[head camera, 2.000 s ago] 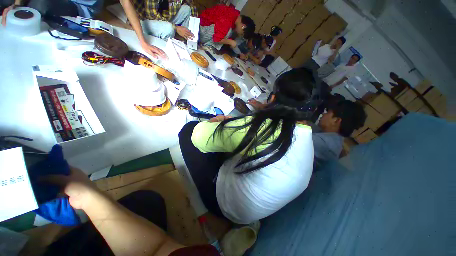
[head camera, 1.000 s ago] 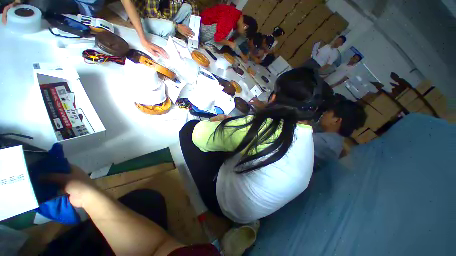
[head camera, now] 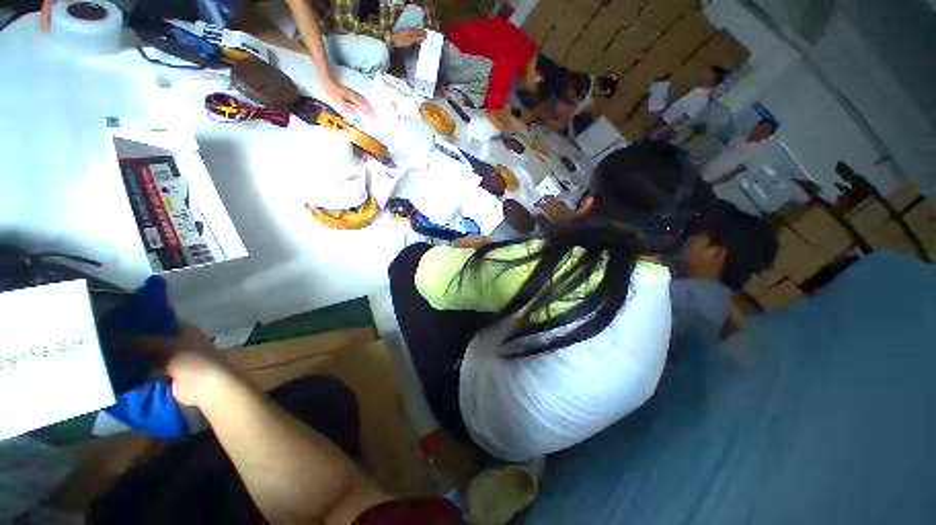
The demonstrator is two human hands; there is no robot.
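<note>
My right hand (head camera: 185,361) is at the lower left, its fingers partly hidden in a crumpled blue cloth (head camera: 154,408). The cloth is behind and beside the right edge of a white box (head camera: 51,354) with small dark print, cut off by the left picture edge. I cannot tell whether my fingers also touch the box. My left hand is not in view. Dark cords (head camera: 51,269) lie just above the box.
An open white tray (head camera: 221,231) with black, red and white printed pieces lies on the table (head camera: 277,277). Beyond are wires (head camera: 244,110), yellow-orange rings (head camera: 344,215) and a white roll (head camera: 84,23). A person in white and yellow-green (head camera: 575,349) sits close on the right.
The whole view has shifted, so the table, box, cloth and my right hand appear further right. My right hand keeps about the same place by the box.
</note>
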